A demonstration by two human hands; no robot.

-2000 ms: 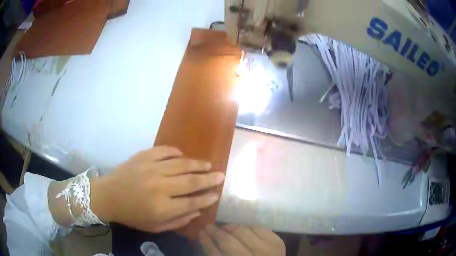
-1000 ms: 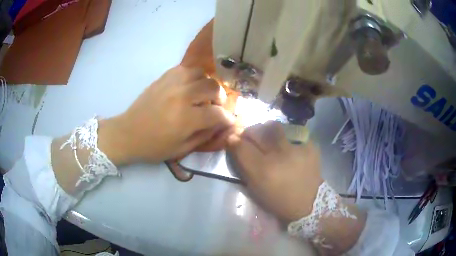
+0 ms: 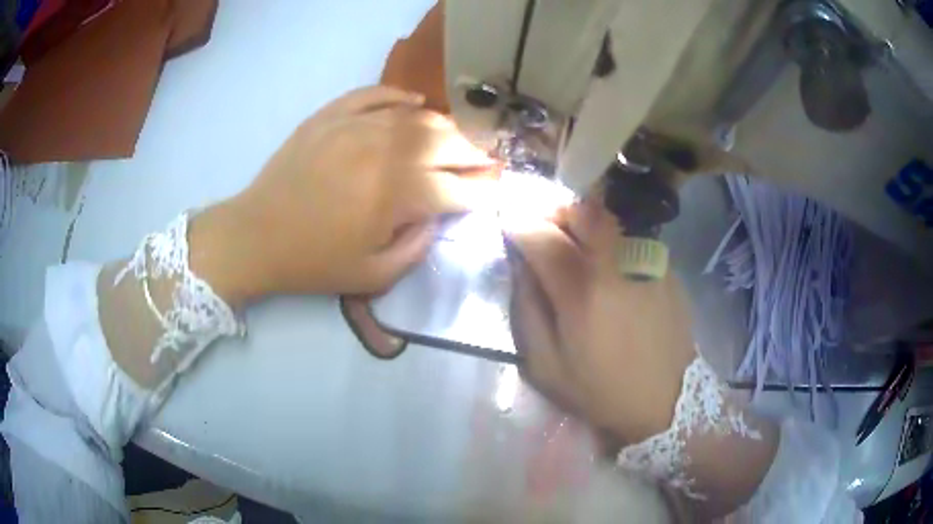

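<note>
The rust-brown cloth panel [image 3: 417, 63] lies behind and under my left hand, beside the cream machine head. My left hand [image 3: 343, 194] is on the cloth at the needle area, fingertips in the bright glare. My right hand [image 3: 593, 297] is just right of the needle area, its fingertips close to those of my left hand. The glare hides what its fingertips hold. The presser foot and needle are washed out by the light. The machine head [image 3: 604, 72] covers the far end of the cloth.
White-lilac tapes [image 3: 788, 287] lie heaped right of the needle. Thread snips [image 3: 886, 397] lie at the right edge. Flat brown panels [image 3: 87, 92] with a red piece [image 3: 77, 23] are upper left. A cream ribbed knob [image 3: 642, 258] hangs above my right hand.
Both hands have come up to the needle from the table's front edge, with the cloth. Since one second ago they have shifted slightly, and less cloth shows below my left hand.
</note>
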